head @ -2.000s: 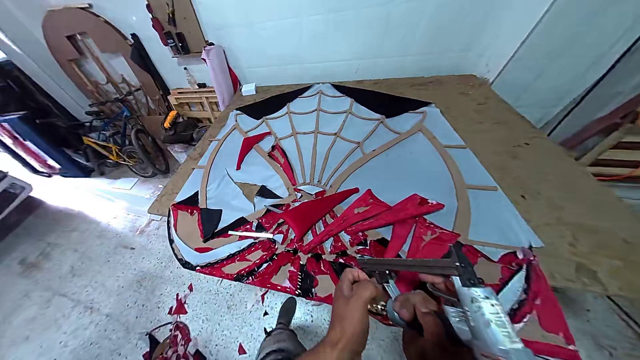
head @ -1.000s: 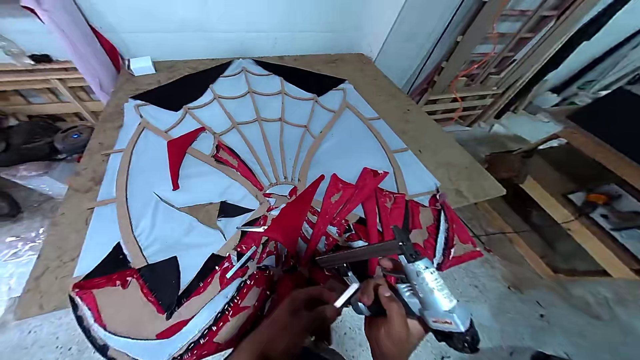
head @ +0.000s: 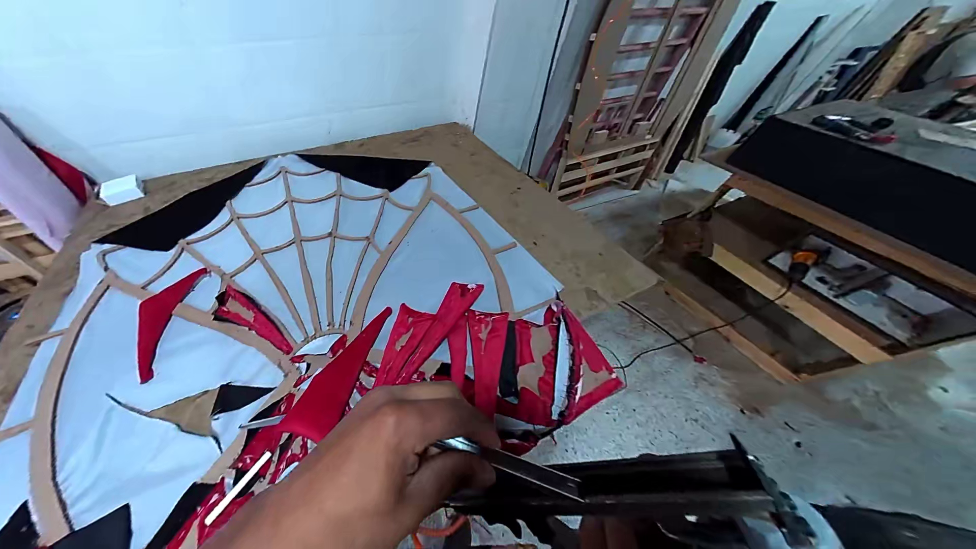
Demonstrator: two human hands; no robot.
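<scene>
My left hand (head: 389,457) pinches a thin metal strip, apparently a stick of staples (head: 530,471), between thumb and fingers. The strip's far end lies over the dark magazine of a staple gun (head: 656,480) at the lower right. My right hand (head: 602,531) is mostly hidden under the gun; a small part shows beneath the magazine. Behind and left of my left hand is a large panel with white fabric (head: 412,274), tan web-shaped strips and black corners. Torn and folded red fabric (head: 335,389) covers its near part. A thin white stick (head: 238,488) lies on the red fabric.
The panel rests on a brown board tabletop (head: 549,221). A small white block (head: 121,190) sits at its back left. Wooden frames (head: 610,171) lean by the wall. At right stands a workbench with black material (head: 862,191); an orange-and-black tool (head: 802,263) with a cord lies below.
The view has turned right and come closer. My left hand has the metal strip over the staple gun's magazine; one second ago it held a small light piece beside the gun.
</scene>
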